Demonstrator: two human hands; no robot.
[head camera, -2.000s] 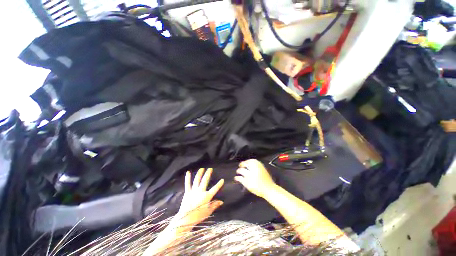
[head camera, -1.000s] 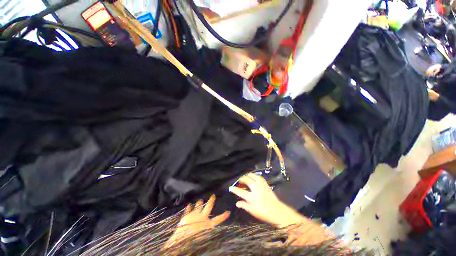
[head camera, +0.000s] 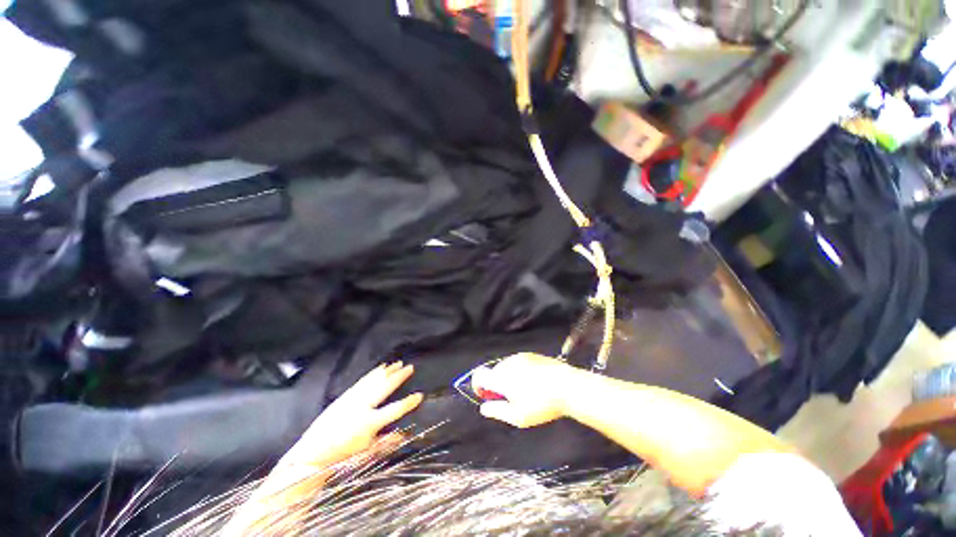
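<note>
The black garment (head camera: 419, 304) with grey panels fills most of the view. Part of it lies over the grey sleeve board (head camera: 157, 430) at the lower left. My right hand (head camera: 524, 390) is closed on the steam iron (head camera: 469, 386); its pointed tip and a red spot show at the fingers, the rest is hidden by the hand. The iron is over the cloth. My left hand (head camera: 362, 414) lies on the cloth left of the iron, palm down, fingers apart, holding nothing visible. Hair hides part of the wrist.
A tan hose (head camera: 556, 184) hangs from the top down to the iron. A brown-edged plate (head camera: 750, 315) lies at the right. A small box (head camera: 629, 131) and red straps stand at the back. A black garment pile (head camera: 865, 231) and a red crate (head camera: 875, 477) are at the right.
My right hand has gone from empty to gripping the iron, and the iron has moved left from the plate toward my left hand. The camera view has shifted.
</note>
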